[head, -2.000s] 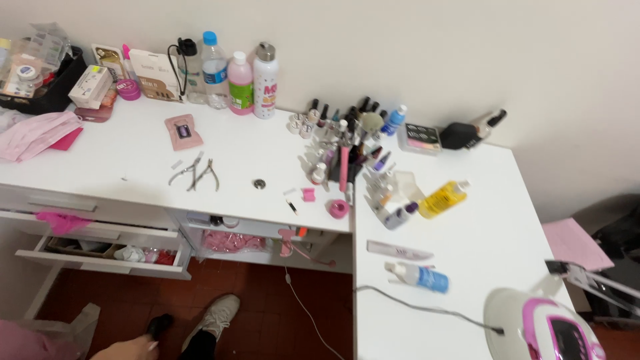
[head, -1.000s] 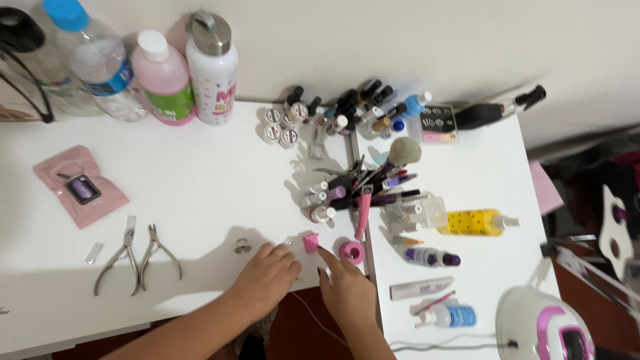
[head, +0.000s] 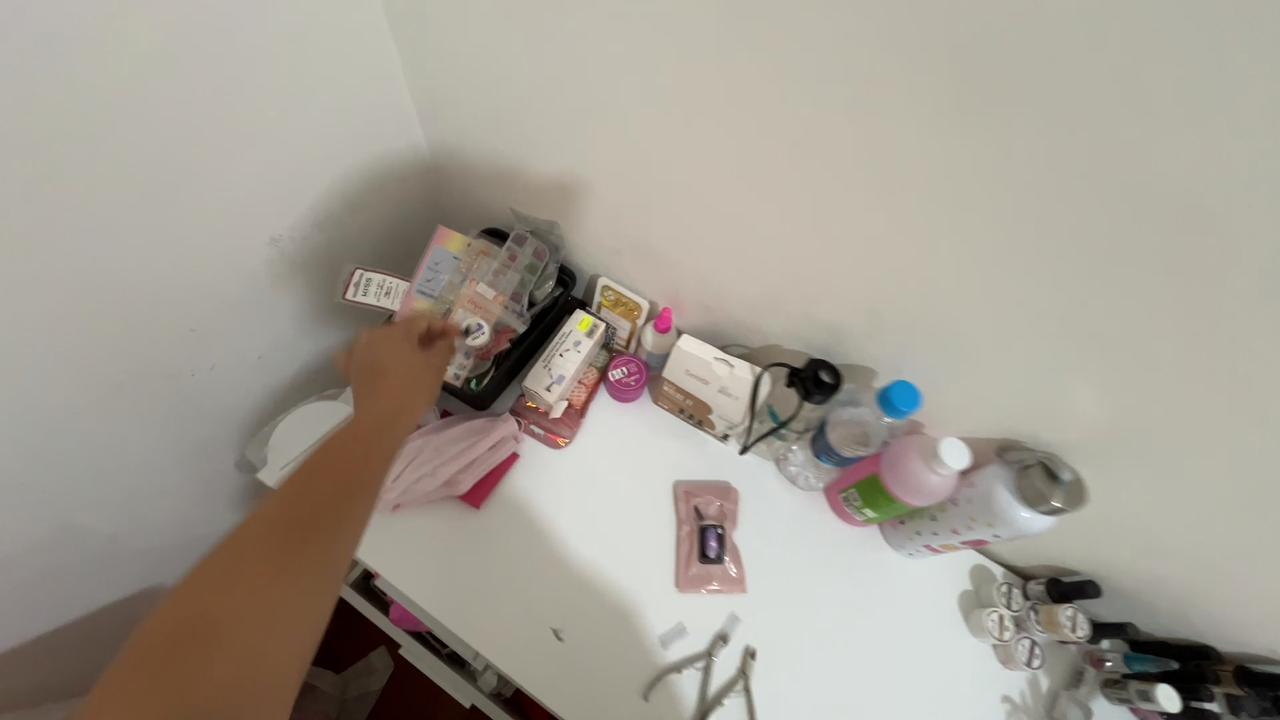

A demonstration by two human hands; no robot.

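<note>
My left hand [head: 400,365] reaches to the far left corner of the white table, its fingers blurred at the near-left side of a black bin [head: 530,350]. Beside the fingertips is a small round white-lidded jar [head: 475,332], lying on clear plastic packs [head: 500,285]; whether the fingers touch or hold it cannot be told. A KISS-marked packet [head: 376,288] sticks out beyond the bin. Just below the hand lies pale pink folded cloth [head: 450,458]. A white printed box [head: 565,362] rests right of the bin. My right hand is out of the frame.
A purple-lidded jar [head: 626,378], a cardboard pack [head: 708,388] and several bottles, one with pink liquid [head: 890,480], stand along the wall. A pink pouch [head: 709,537] and metal nippers [head: 708,675] lie on the tabletop [head: 610,560]. Below the front edge is an opened drawer [head: 430,665].
The view has swung far to the left. My left hand has left the spot by the pink items at the table's front edge and is now at the black bin. My right hand has gone out of view.
</note>
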